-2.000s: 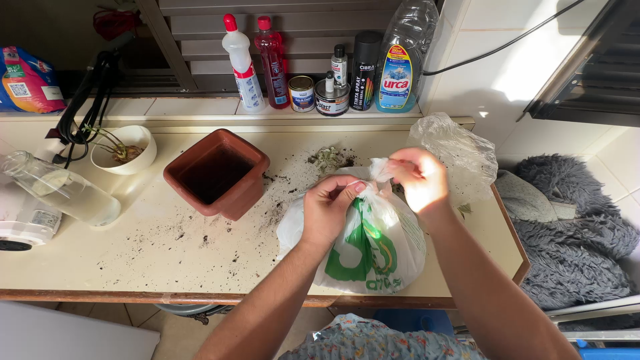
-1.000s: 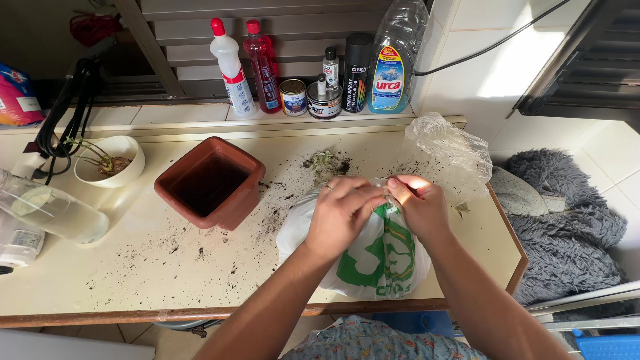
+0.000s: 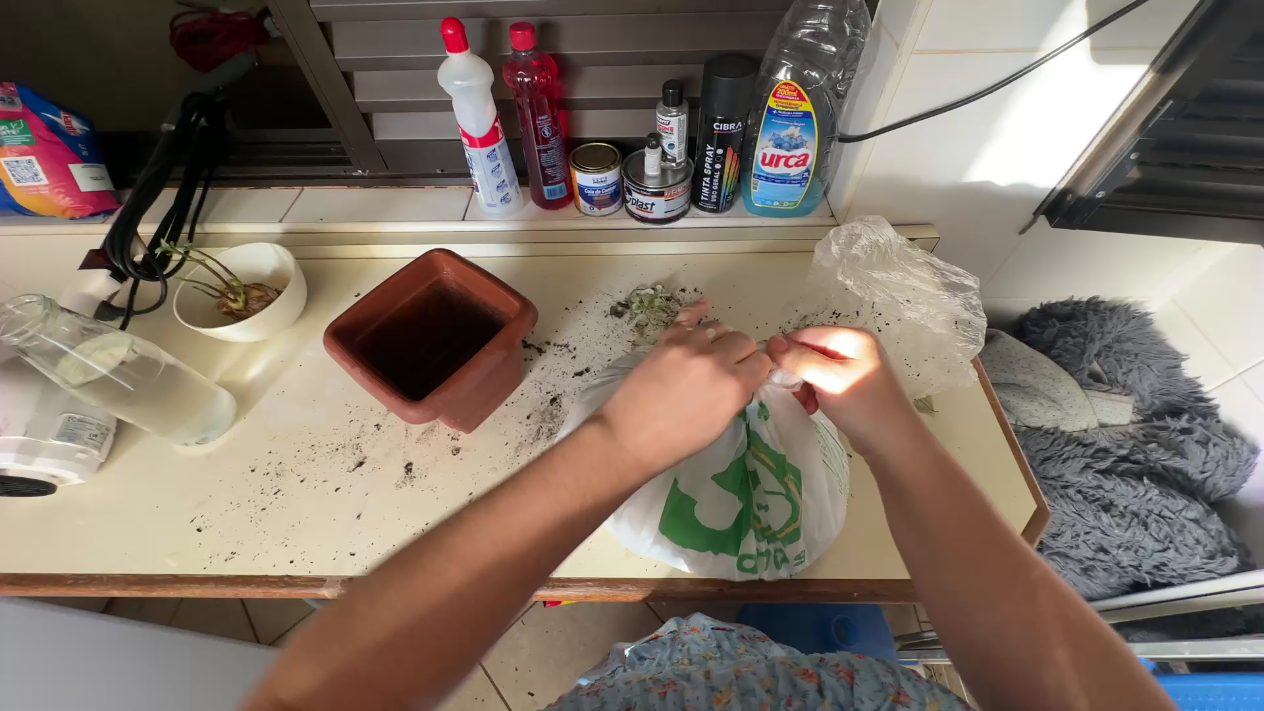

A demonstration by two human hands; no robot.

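A full white plastic bag with green print (image 3: 731, 504) rests on the counter near its front edge. Its gathered top is pinched between the fingers of my left hand (image 3: 691, 385) and my right hand (image 3: 839, 380), which nearly meet. Left of the bag is an empty-looking terracotta-coloured square planter (image 3: 430, 336), dark inside. Behind my left hand lies a small clump of pale plant with soil (image 3: 650, 308). A crumpled clear plastic bag (image 3: 904, 306) lies just beyond my right hand. My fingers partly hide the bag's top.
Soil crumbs dot the cream counter (image 3: 296, 513). At left are a white bowl with a sprouting bulb (image 3: 242, 296) and a glass bottle of liquid (image 3: 148, 385). Bottles and cans, including a black spray can (image 3: 726, 133), line the tiled ledge. Grey shaggy fabric (image 3: 1126, 444) lies at right.
My hands stay at the top of the white bag. My left hand has turned, its back now upward, and fingers that were higher and apart two seconds ago are now close together.
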